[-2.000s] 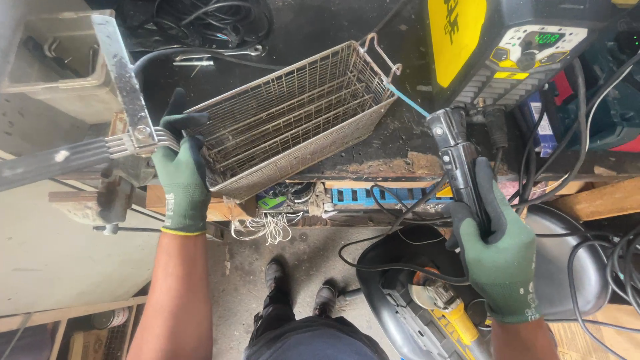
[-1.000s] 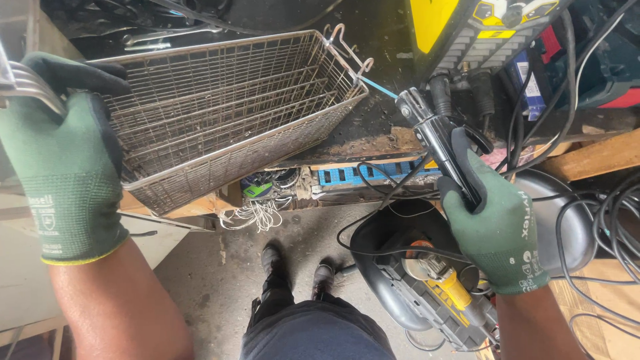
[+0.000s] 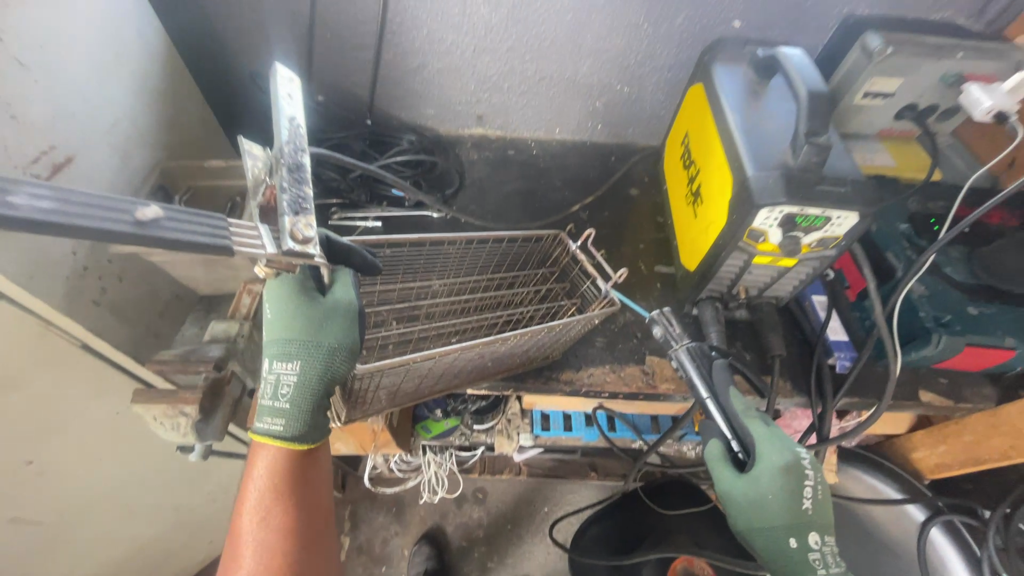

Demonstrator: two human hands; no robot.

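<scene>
A rectangular wire-mesh fryer basket (image 3: 472,296) rests on the dark bench, its wire hooks at the right end. My left hand (image 3: 312,344), in a green work glove, is at the basket's left end, closed around the base where the black-coated handle (image 3: 112,216) and a metal bracket (image 3: 294,160) meet; the fingers are partly hidden. My gloved right hand (image 3: 752,456) grips a black electrode holder (image 3: 696,376). A thin blue welding electrode (image 3: 630,304) runs from the holder to the basket's right end, near the hooks; whether it touches is unclear.
A yellow and black welding machine (image 3: 740,184) with a lit display stands at the back right, cables running from its front. A bench vise (image 3: 192,400) is at the left edge. Coiled black cables (image 3: 400,164) and spanners (image 3: 384,216) lie behind the basket. Cables hang below the bench at right.
The view has tilted upward since one second ago. My left hand still holds the handle end, and my right hand still holds the electrode holder by the basket's right end.
</scene>
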